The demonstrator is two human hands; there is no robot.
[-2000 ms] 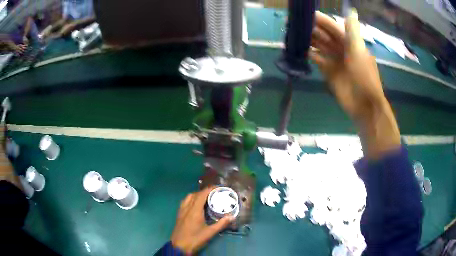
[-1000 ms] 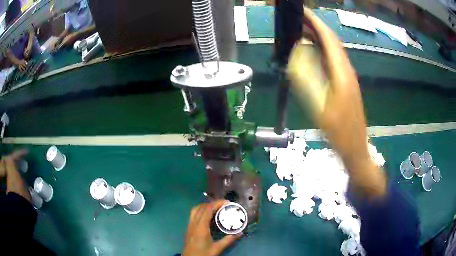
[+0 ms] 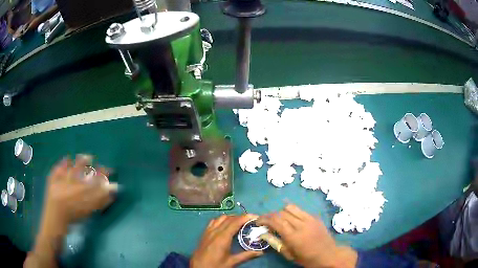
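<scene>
My left hand (image 3: 223,242) holds a round white-grey housing (image 3: 254,236) upright, open end up, below the press base. My right hand (image 3: 301,235) reaches over it from the right, its wrapped fingertip at the opening. Something white shows inside beside the fingers; whether they grip it is unclear. A thin dark wire lies by the rim. The bright heap of white toothed discs (image 3: 319,146) lies right of the press. The green arbor press (image 3: 196,78) stands over its rusty base plate (image 3: 202,180), which carries no housing.
Another person's blurred hand (image 3: 73,193) is on the left, over a partly hidden housing. More housings (image 3: 15,187) stand at far left. Several cups (image 3: 406,128) stand at far right, near a clear plastic bag (image 3: 471,95). The conveyor's pale edging (image 3: 388,89) runs behind.
The view has shifted; the press appears further left. My right hand has left the lever area and come down to the housing. The other person's hand has reached in over the left housings.
</scene>
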